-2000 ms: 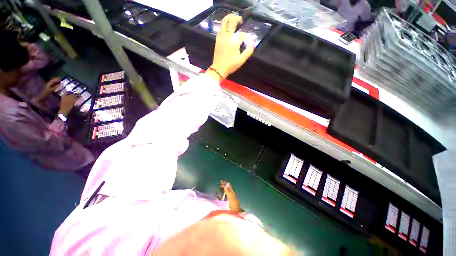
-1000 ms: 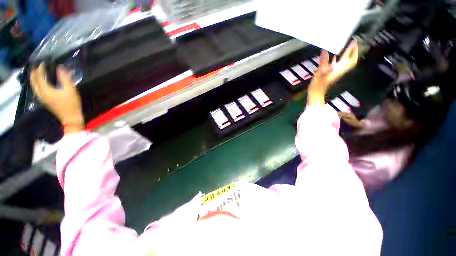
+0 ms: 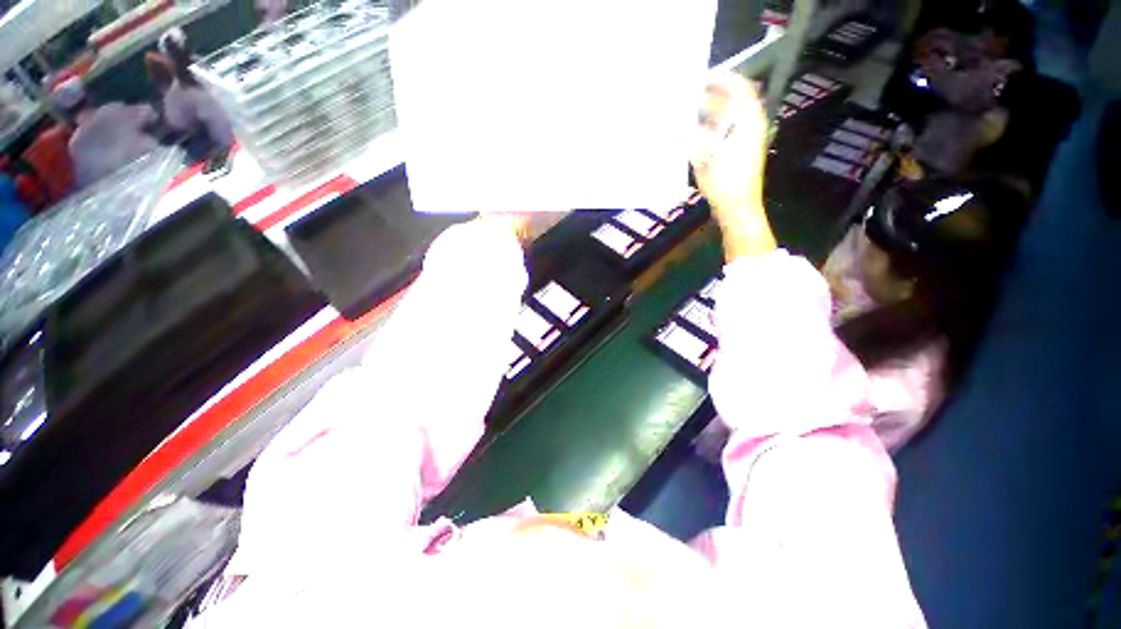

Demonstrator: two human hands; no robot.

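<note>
A large plain white sheet (image 3: 553,105) hangs in front of me at the top middle, overexposed and blank. My right hand (image 3: 734,141) is at its right edge with curled fingers, closed on that edge. My left hand (image 3: 516,225) is almost wholly hidden behind the sheet's lower edge; only a sliver of skin shows above the sleeve, so its grip cannot be seen.
Black trays (image 3: 160,295) lie on the red-edged shelf at left, beside stacked clear plastic trays (image 3: 301,92). Lit smartphones (image 3: 553,307) lie in trays along the green bench (image 3: 578,430). A coworker (image 3: 910,283) is at right. A color chart (image 3: 105,605) shows at lower left.
The view has turned right along the bench. The sheet now fills the top middle. My left hand has moved from above the shelf to behind the sheet; my right hand has closed on its edge.
</note>
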